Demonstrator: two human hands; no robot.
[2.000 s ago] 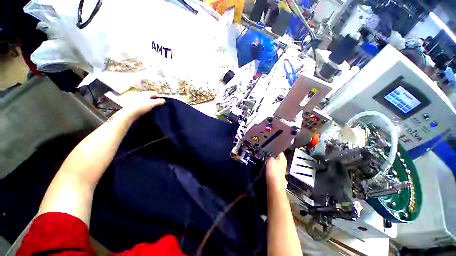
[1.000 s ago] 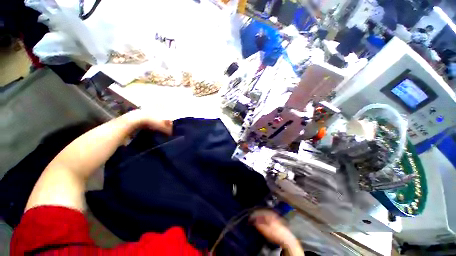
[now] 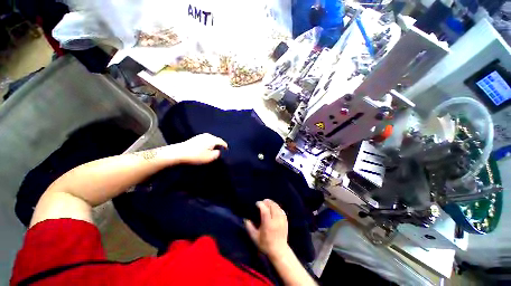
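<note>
A dark navy garment [image 3: 246, 131] lies bunched in front of me, its right edge beside the sewing head. One small pale button [image 3: 261, 157] shows on it. My left hand [image 3: 205, 149] is on the upper middle of the cloth, its fingertips closed on it. My right hand [image 3: 270, 226] grips the cloth lower down, nearer my body, with the thumb apart from the fingers; the exact hold is partly hidden. The sewing machine head [image 3: 350, 114] stands right of the garment, and its clamp area [image 3: 305, 159] shows no cloth under it.
A grey bin [image 3: 147, 120] with dark cloth is at the left. A large plastic bag [image 3: 235, 25] and heaps of buttons [image 3: 246, 72] are behind the garment. The green bowl feeder [image 3: 493, 195], curved hose [image 3: 488, 125] and control box [image 3: 470, 56] are at the right.
The garment has moved away from the sewing head, towards me. My right hand has left the clamp area and moved down-left. My left hand has moved inward over the cloth. The view has shifted.
</note>
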